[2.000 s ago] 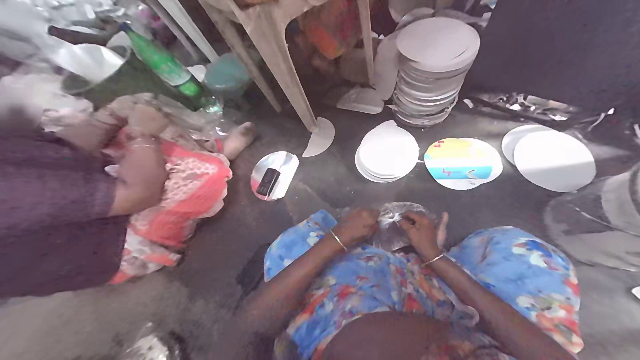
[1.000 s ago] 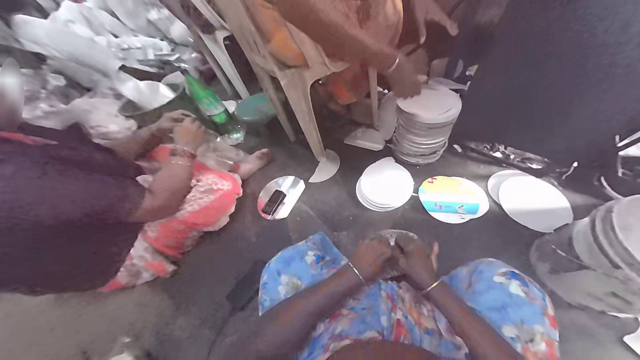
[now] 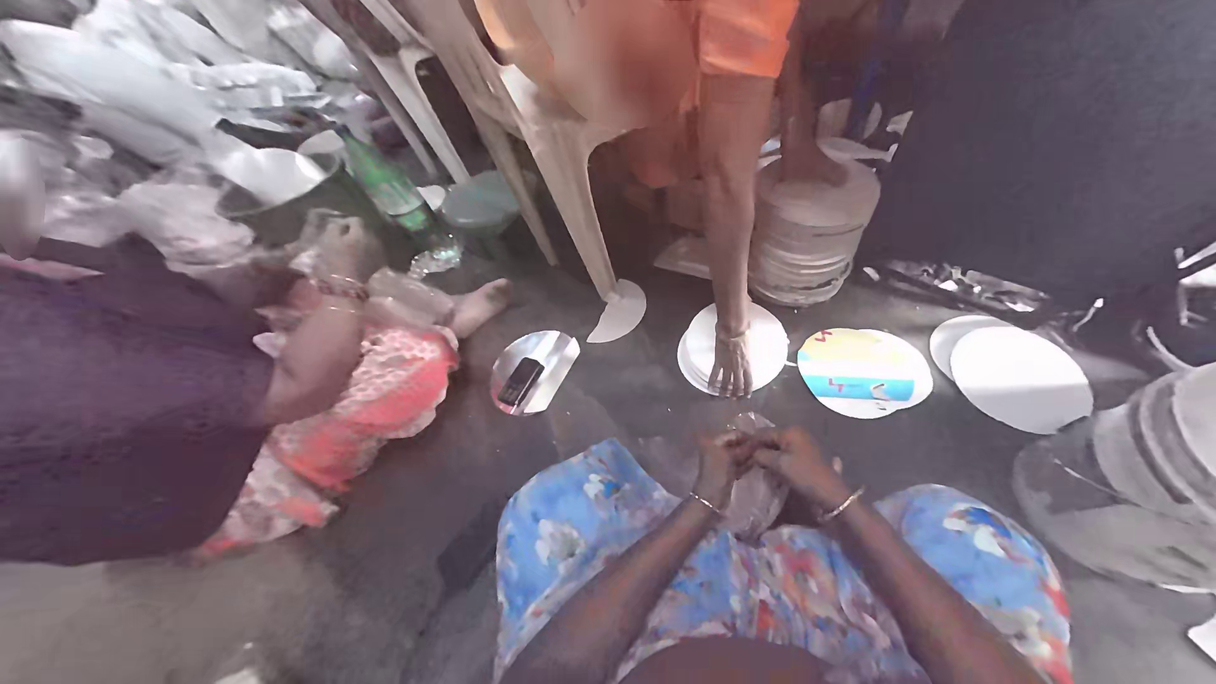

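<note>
Both my hands meet above my lap, over a blue floral garment. My left hand [image 3: 724, 463] and my right hand [image 3: 796, 463] pinch a thin clear plastic piece [image 3: 755, 499], which hangs down between them; its exact kind is unclear. Beyond them on the floor lies a small pile of white discs [image 3: 701, 356], with another person's hand [image 3: 731, 366] spread on its near part. To its right are a printed yellow-and-blue disc [image 3: 860, 372] and overlapping white discs [image 3: 1021, 375]. A dark phone [image 3: 521, 382] rests on a shiny disc [image 3: 556, 356] at the left.
A tall stack of discs [image 3: 807, 247] stands behind the pile, beside a plastic chair's leg [image 3: 570, 190]. Someone in a dark top [image 3: 123, 408] sits at the left, near a green bottle [image 3: 380, 180] and a tub [image 3: 285, 204]. Wrapped round stacks [image 3: 1121, 475] stand at the right.
The other person's hand, at the tall stack one second ago, has come forward onto the small white pile. My hands stay together at the clear plastic, more of which now shows below them.
</note>
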